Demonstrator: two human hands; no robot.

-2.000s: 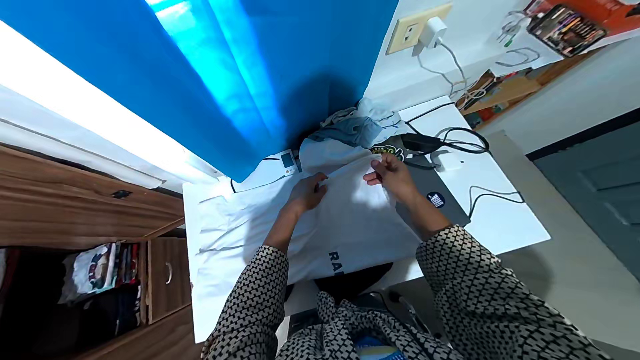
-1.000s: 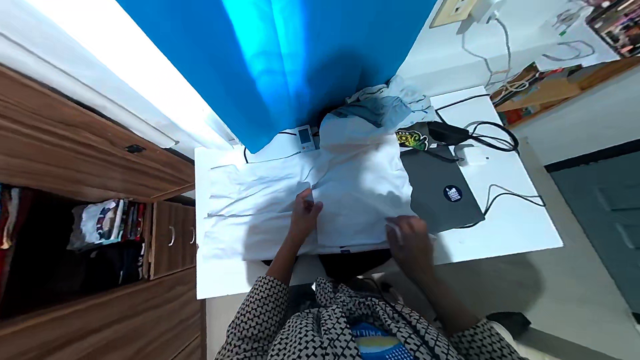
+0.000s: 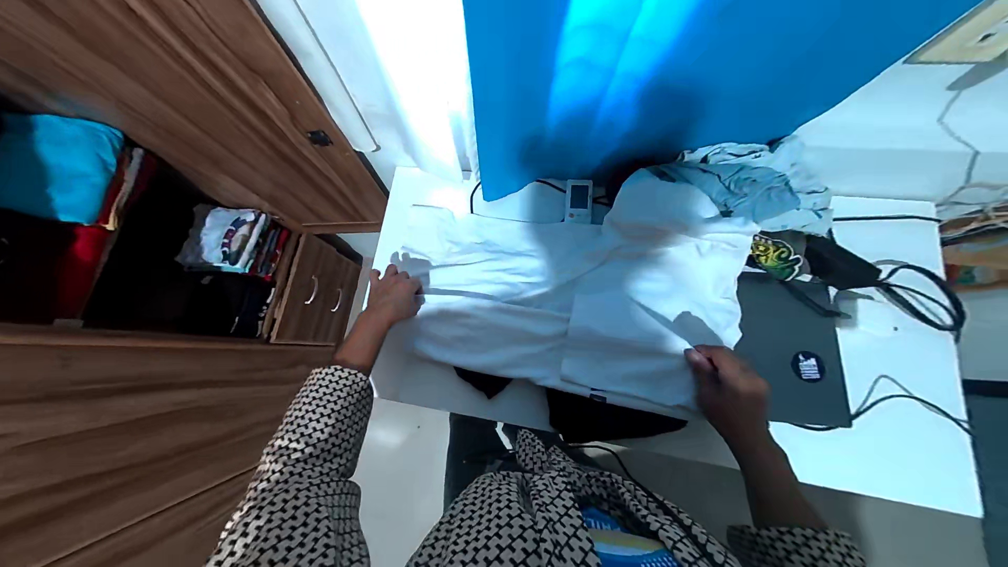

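A white cloth garment lies spread across the white table, its right part folded over in a layer. My left hand rests at the garment's left end, fingers apart; whether it pinches any cloth is not clear. At the garment's right edge, my right hand has its thumb and fingers closed on the fabric. Under the garment's near edge, black cloth shows and hangs over the table's edge. The garment's top right part touches a crumpled light blue garment.
Right of the garment lies a grey laptop with a dark pouch-like item and black cables behind it. A small white remote lies by the blue curtain. On the left stands an open wooden wardrobe holding folded clothes.
My left hand has moved left to the garment's far left end. The fabric's printed lettering, seen two seconds ago, no longer shows. The view has turned toward the wardrobe.
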